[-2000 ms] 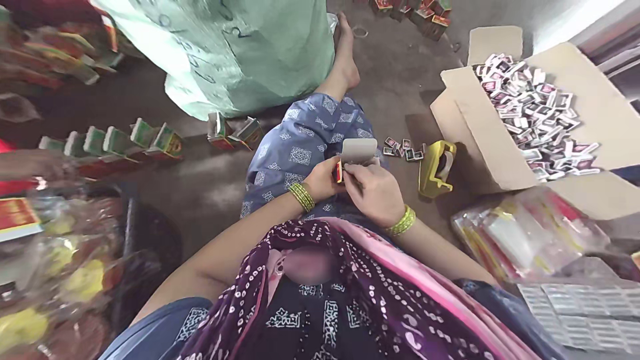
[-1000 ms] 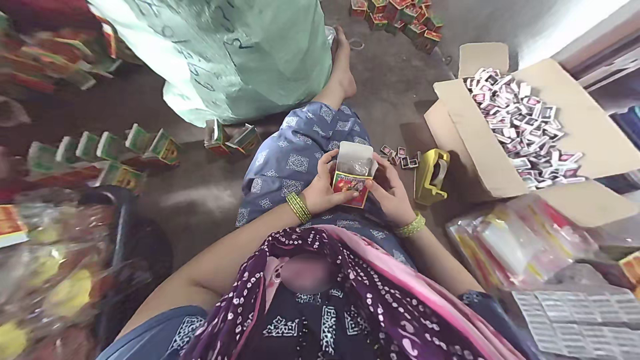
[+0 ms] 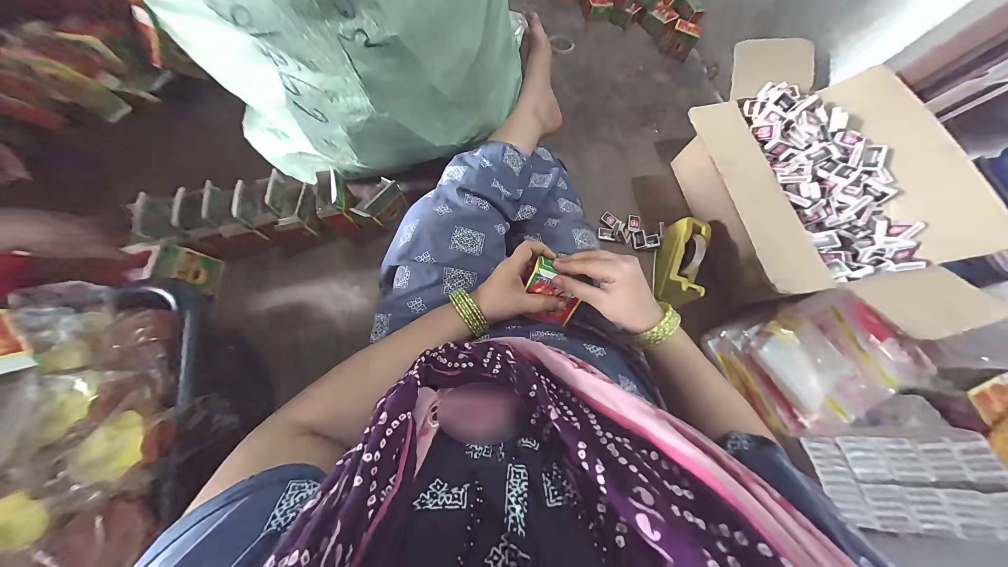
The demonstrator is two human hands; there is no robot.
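My left hand (image 3: 516, 287) grips a small red and green printed carton (image 3: 551, 293) from its left side, above my lap. My right hand (image 3: 614, 287) lies over the carton's right side, fingers against its green top end. No raised flap shows on the carton. Just beyond my right hand, several small matchbox-like pieces (image 3: 628, 231) lie on the floor, beside a yellow tape dispenser (image 3: 682, 260).
An open cardboard box (image 3: 756, 205) full of small boxes stands at the right, plastic packets (image 3: 819, 362) below it. Upper left are a large pale green sack (image 3: 378, 87) and a row of cartons (image 3: 236, 206). A dark tub (image 3: 189, 339) with bagged items sits left.
The carton's pale flap stood up one second ago and is now folded down. My right hand has moved onto the carton's top end. More cartons stand in the row at the left.
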